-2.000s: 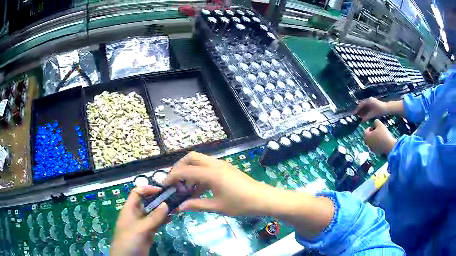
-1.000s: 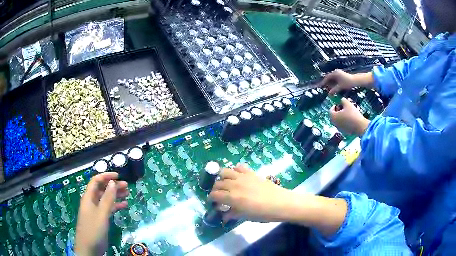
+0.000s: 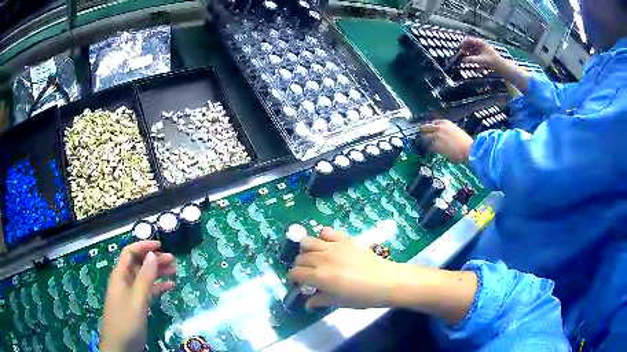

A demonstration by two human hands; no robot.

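A green circuit board (image 3: 234,237) with rows of pale rounded footprints lies in front of me. Three upright capacitors (image 3: 169,232) stand together on it at its back left. My left hand (image 3: 137,292) is just in front of them, fingers apart, nothing visible in it. My right hand (image 3: 344,273) is low over the board's front edge. Its fingers are around a black capacitor (image 3: 298,298), partly hidden by them. Another capacitor (image 3: 294,242) stands upright just behind these fingers. A row of capacitors (image 3: 354,163) stands at the back of the board. A toroidal inductor (image 3: 196,344) is at the bottom.
Behind the board are bins of blue parts (image 3: 31,199), cream-yellow parts (image 3: 108,161) and whitish parts (image 3: 199,137). A clear blister tray (image 3: 313,89) lies right of them. At right, another person's hands (image 3: 447,139) are at the board and at a filled capacitor tray (image 3: 440,47).
My hands, earlier together around dark parts, are now apart, the right one at the front-edge capacitors. The view has shifted right. The other person's one hand has moved to the filled tray.
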